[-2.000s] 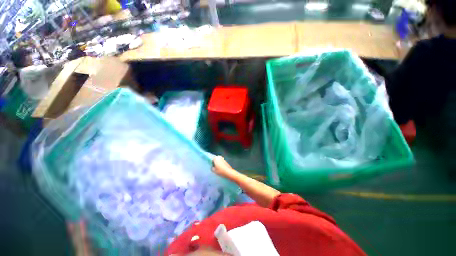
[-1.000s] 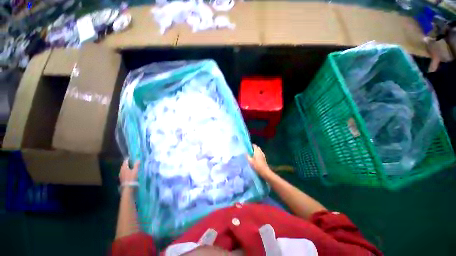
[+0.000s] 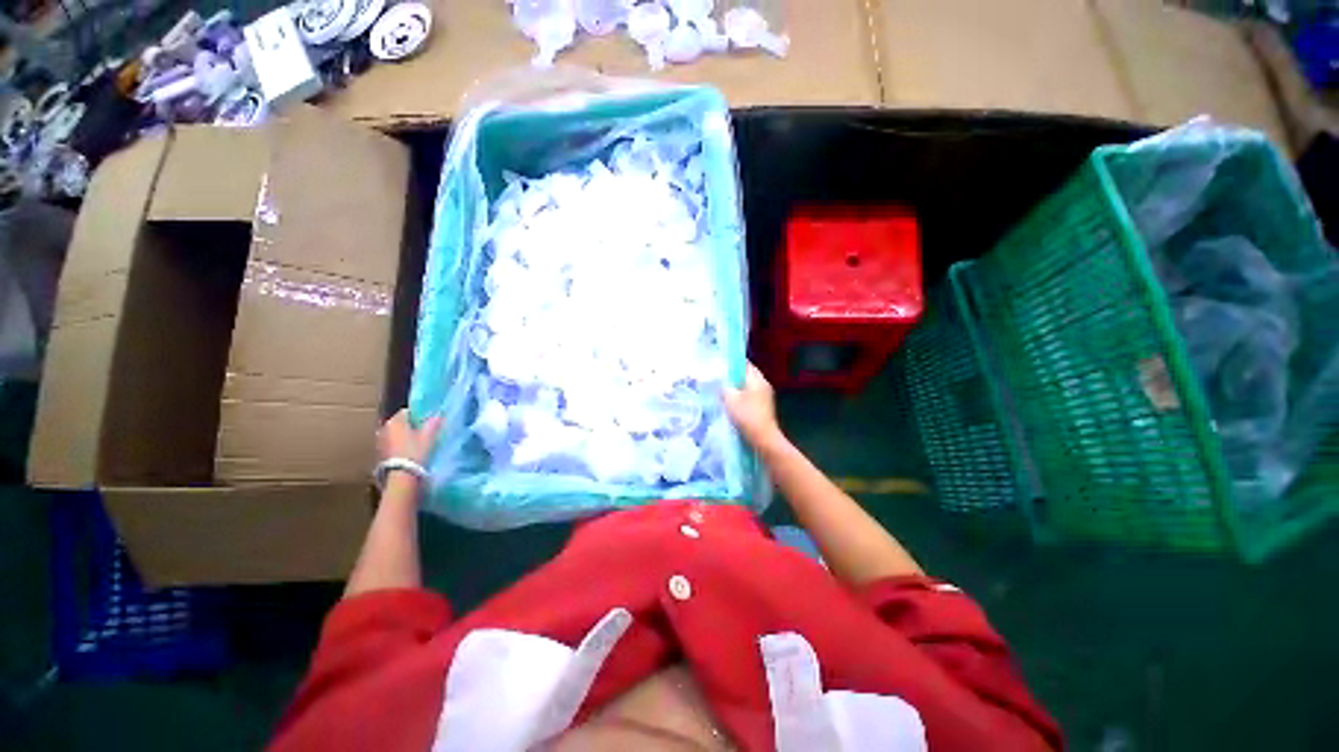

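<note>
A green plastic crate (image 3: 717, 191) lined with clear film is in front of my body, its far end at the edge of the cardboard-covered table. It holds a heap of milky translucent plastic pieces (image 3: 602, 323). My left hand (image 3: 407, 441) grips the crate's left side near the close end. My right hand (image 3: 752, 409) grips its right side. My fingers are partly hidden by the rim and film.
An open brown carton (image 3: 316, 338) stands at the left above a blue crate (image 3: 140, 602). A red stool (image 3: 852, 265) is right of the held crate. A green crate with crumpled film (image 3: 1101, 353) stands at the right. Translucent pieces and white housings (image 3: 400, 30) lie on the cardboard table covering (image 3: 999, 66).
The held crate has moved away from me toward the table and turned straighter, from a slant at the left. My left hand, blurred and low earlier, now shows on its left side.
</note>
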